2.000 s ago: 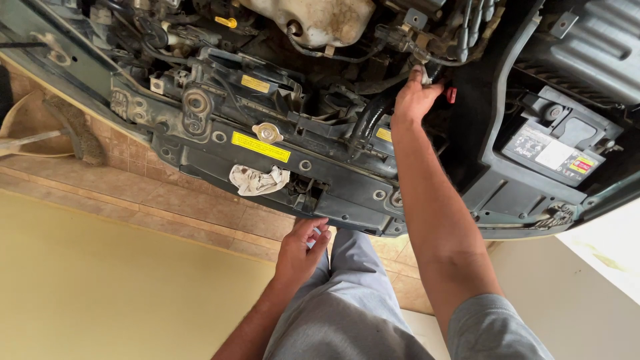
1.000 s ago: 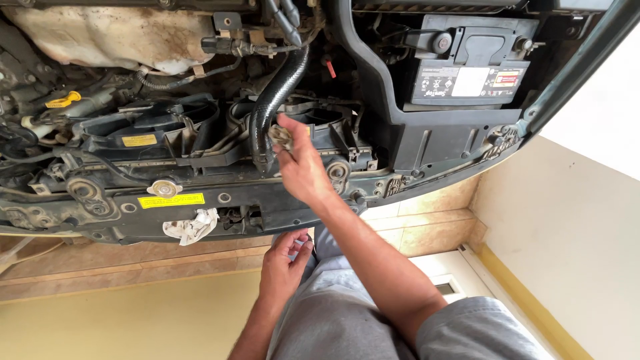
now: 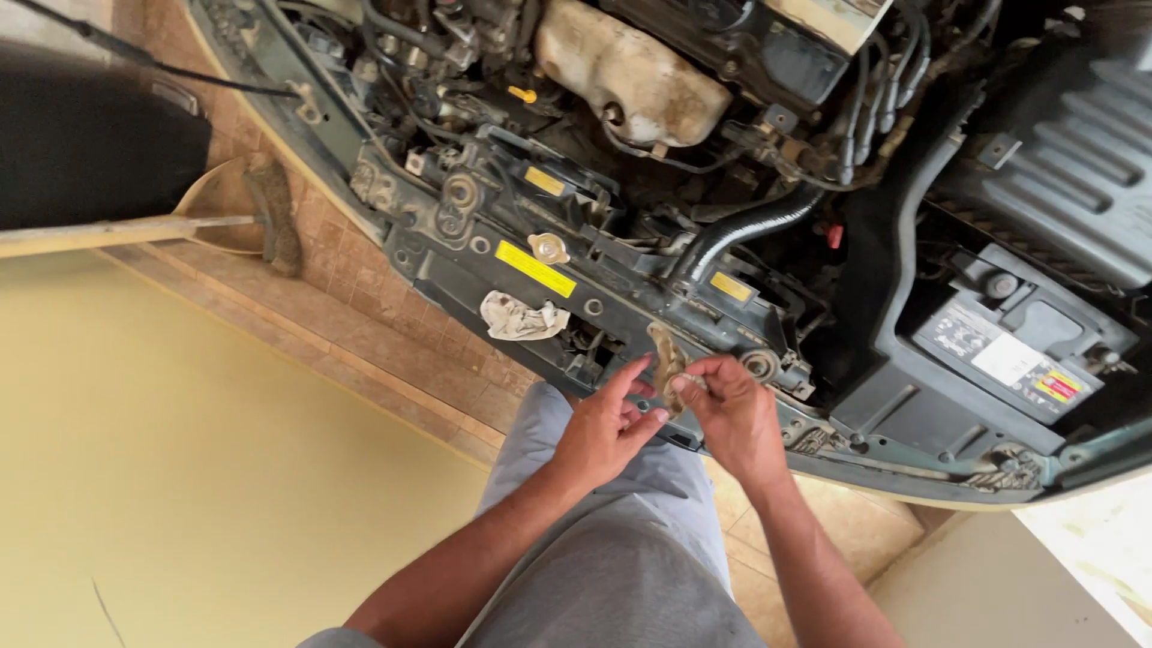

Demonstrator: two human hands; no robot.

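Observation:
My right hand (image 3: pixel 740 416) pinches a crumpled, brown-stained cloth (image 3: pixel 668 364) above the car's front crossmember. Just left of it, my left hand (image 3: pixel 612 425) has its fingers apart, close to the cloth, with nothing in its grasp. A whitish crumpled rag (image 3: pixel 522 317) lies on the crossmember beside a yellow label strip (image 3: pixel 536 268). The metal radiator cap (image 3: pixel 549 248) sits in place above that strip. From the radiator's top, a shiny black radiator hose (image 3: pixel 747 229) curves up to the engine.
On the right, a car battery (image 3: pixel 1012 337) sits below a ribbed black plastic housing (image 3: pixel 1062 171). A stained metal heat shield (image 3: pixel 630 76) and a yellow dipstick handle (image 3: pixel 522 94) are at the top. The hood prop rod (image 3: pixel 216 81) crosses the upper left. A tiled step (image 3: pixel 297 333) runs below the bumper.
My right hand has come down from the hose area with the cloth to the crossmember. My left hand has risen from the front edge to beside it. The view has swung noticeably.

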